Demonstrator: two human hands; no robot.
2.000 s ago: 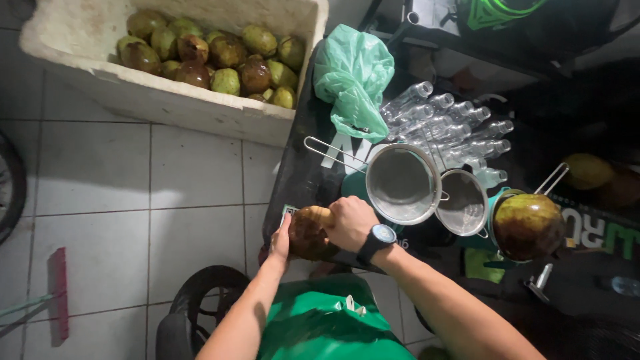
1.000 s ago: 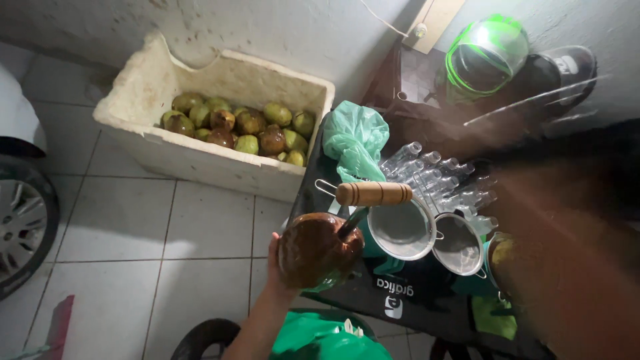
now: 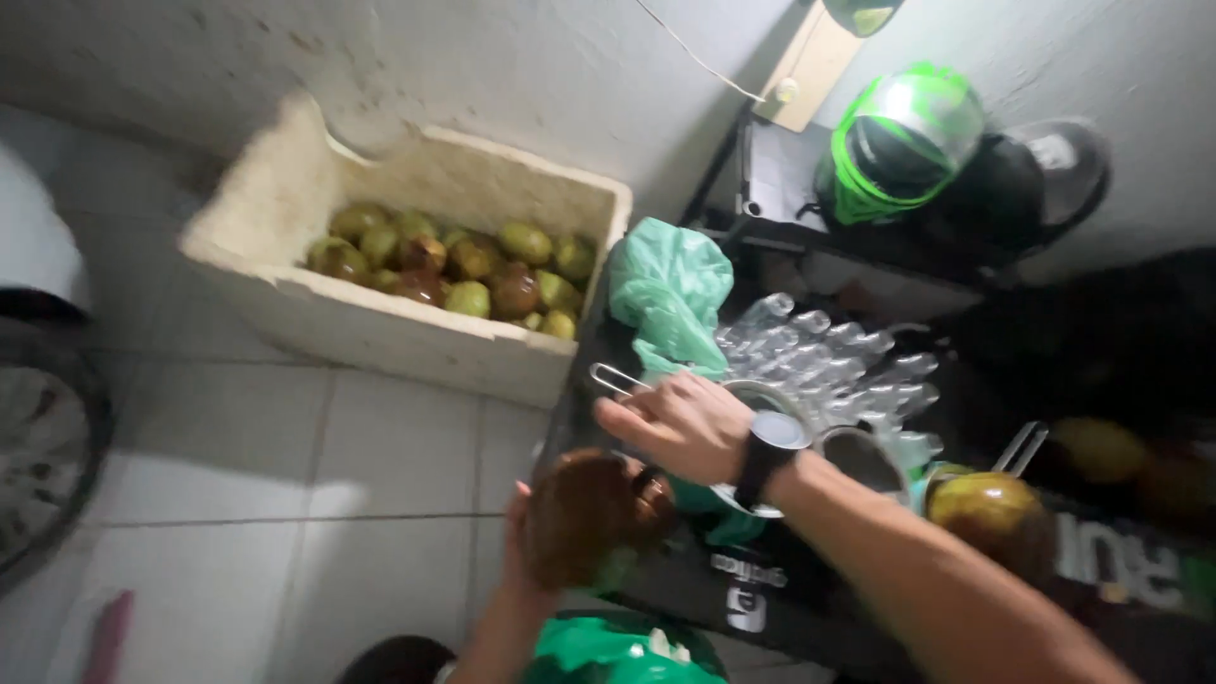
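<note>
My left hand (image 3: 521,546) holds a brown coconut (image 3: 579,522) from its left side, over the near left edge of the black table (image 3: 684,608). Just above the coconut's right side is my right hand (image 3: 679,423), a watch on its wrist; its fingers curl downward, and what they grip is hidden. Behind the right wrist sit two metal strainers, the left (image 3: 760,394) partly covered by the hand, the right (image 3: 860,461) beside it. Another coconut (image 3: 988,518) rests at the right, next to a metal handle.
A foam box (image 3: 418,328) of green and brown coconuts (image 3: 465,261) stands at the left. Clear plastic bottles (image 3: 836,366) and a green plastic bag (image 3: 670,285) lie on the table. Behind are a green-and-black helmet (image 3: 902,142) and a cap (image 3: 1054,171). A wheel (image 3: 43,456) is at far left.
The wooden-handled tool standing in the coconut one second ago no longer shows clearly. My right hand has come in over the coconut's side. The view has shifted.
</note>
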